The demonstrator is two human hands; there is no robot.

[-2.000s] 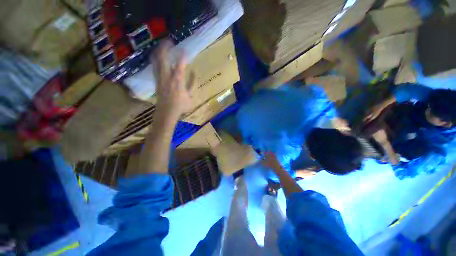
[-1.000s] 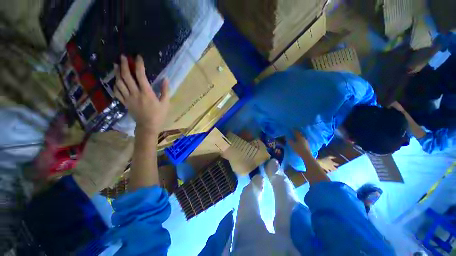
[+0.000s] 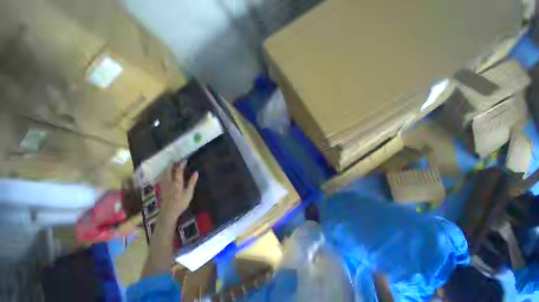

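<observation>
My left hand (image 3: 177, 194) lies with fingers apart on top of a stack of black panels (image 3: 220, 180) with red and white parts along its near edge. It holds nothing. A pale strip (image 3: 183, 144) with a green mark crosses the stack. White sheet material (image 3: 260, 209) sticks out under the panels, above brown cardboard. A blurred bare arm shows at the bottom edge, right of centre; whose it is cannot be told. My right hand cannot be made out.
A large stack of flat brown cardboard (image 3: 384, 76) stands at upper right, beside a blue pallet (image 3: 295, 159). A person in blue (image 3: 396, 242) bends low at lower right. Labelled cartons (image 3: 127, 56) stand at upper left. A red bundle (image 3: 100, 218) lies at left. Divider inserts (image 3: 416, 186) lie at right.
The view has swung up towards the stacks, so my legs have left the picture. My left hand stays on the panel stack. The bending person now appears lower in the picture.
</observation>
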